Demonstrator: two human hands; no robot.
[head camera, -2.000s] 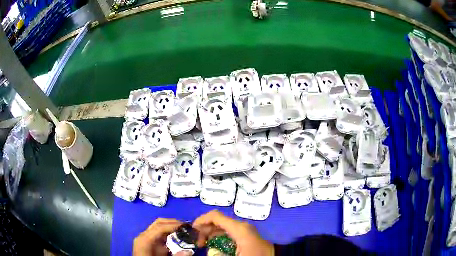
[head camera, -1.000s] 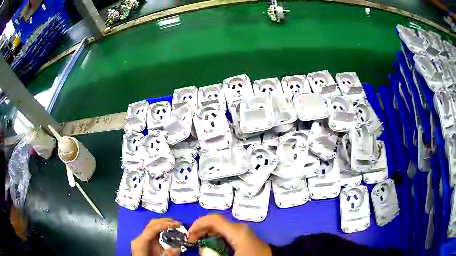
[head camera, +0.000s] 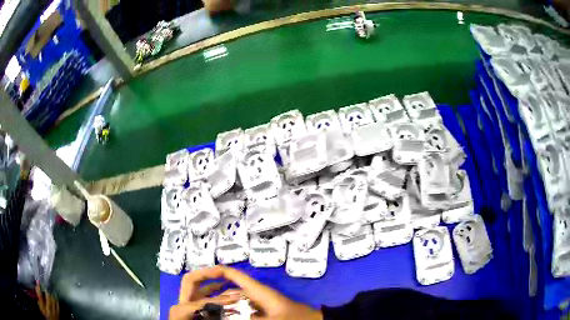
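A small assembly with a white part and a dark part (head camera: 232, 309) is at the bottom edge, partly hidden by fingers and cut off by the frame. My left hand (head camera: 195, 294) is closed around its left side. My right hand (head camera: 265, 301) is on its right side, fingers arched over and touching it. Which fingers grip which part is blurred. White socket housings (head camera: 257, 175) with three dark slots lie piled on the blue sheet (head camera: 369, 269) just beyond my hands.
A green conveyor belt (head camera: 281, 69) crosses behind the housings, carrying small assemblies (head camera: 364, 25). A white cup (head camera: 112, 222) and thin stick (head camera: 129, 267) are at left, near a grey post (head camera: 44, 147). Stacked blue sheets with housings (head camera: 531, 94) stand at right. Another person's hand (head camera: 47, 303) shows bottom left.
The view has turned, shifting the housings slightly left. My hands have drawn together around the assembly; the green board seen earlier is now hidden. Another assembly has appeared on the belt at left.
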